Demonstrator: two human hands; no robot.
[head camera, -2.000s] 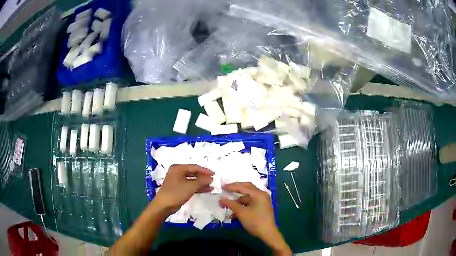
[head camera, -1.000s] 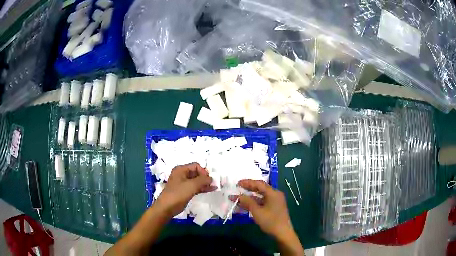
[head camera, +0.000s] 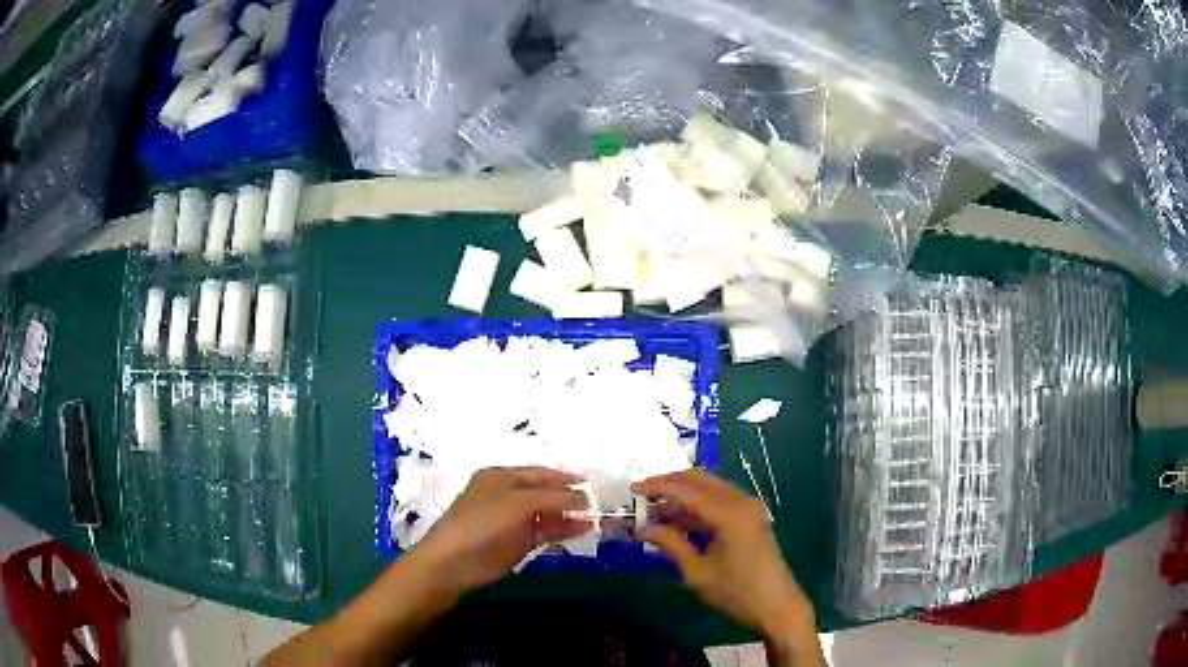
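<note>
A blue bin (head camera: 383, 430) full of white pads (head camera: 521, 391) lies in front of me. My left hand (head camera: 515, 521) and my right hand (head camera: 710, 534) meet over its near edge. Their fingertips hold a small white piece with a thin pale stem (head camera: 610, 515) between them. Fingers hide much of the piece, and its exact form cannot be told. The clear left tray (head camera: 215, 508) holds white cylinders (head camera: 236, 317) in its upper rows and one in a lower row.
Cream blocks (head camera: 651, 235) lie behind the bin below a large clear bag (head camera: 860, 117). Clear trays with thin stems (head camera: 932, 443) stand right. Thin pins (head camera: 760, 469) lie beside the bin. A far blue bin (head camera: 169, 150) is upper left, a dark flat case (head camera: 80, 463) at left.
My hands have moved down toward the bin's near edge and come together. A thin stem, seen slanting by my right hand before, now lies level between the fingertips. The view has shifted slightly.
</note>
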